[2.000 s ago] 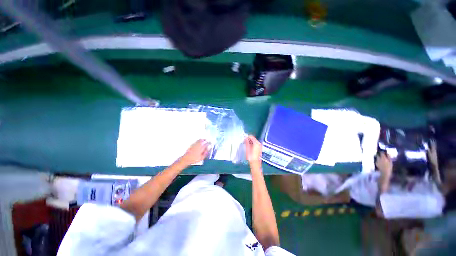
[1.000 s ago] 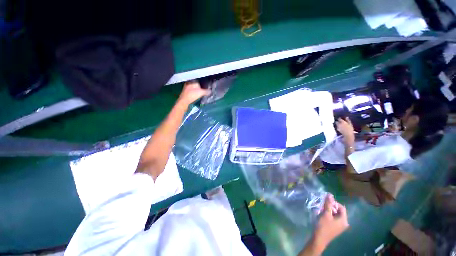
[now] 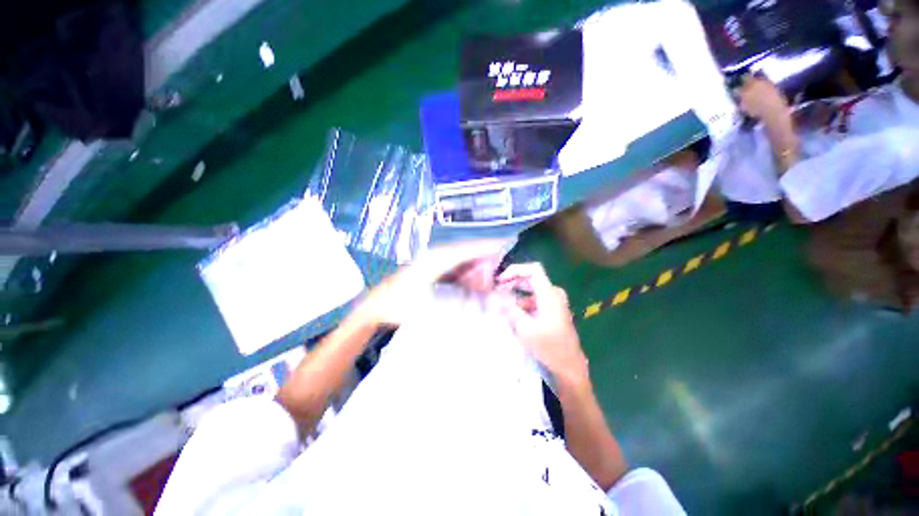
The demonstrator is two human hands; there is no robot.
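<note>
The black retail box (image 3: 521,79) with white and red print stands on the blue weighing scale (image 3: 443,136), whose display faces me. My left hand (image 3: 466,270) and my right hand (image 3: 536,304) are close together in front of my white clothing, just below the scale. Both are blurred and overexposed. Something pale and thin shows between them, but what it is and how they grip it cannot be told. Clear shrink film bags (image 3: 381,197) lie on the green bench left of the scale, beside the whitish bag stack (image 3: 282,277).
White sheets (image 3: 640,86) lie right of the scale. A person's hand (image 3: 766,101) is at black boxes further right. A metal arm (image 3: 111,240) reaches the bag stack. An open brown carton (image 3: 605,237) holds crumpled film below the bench edge.
The black box now stands on the scale. My left hand has come back from under the shelf, and my right hand has moved in beside it. The view has turned.
</note>
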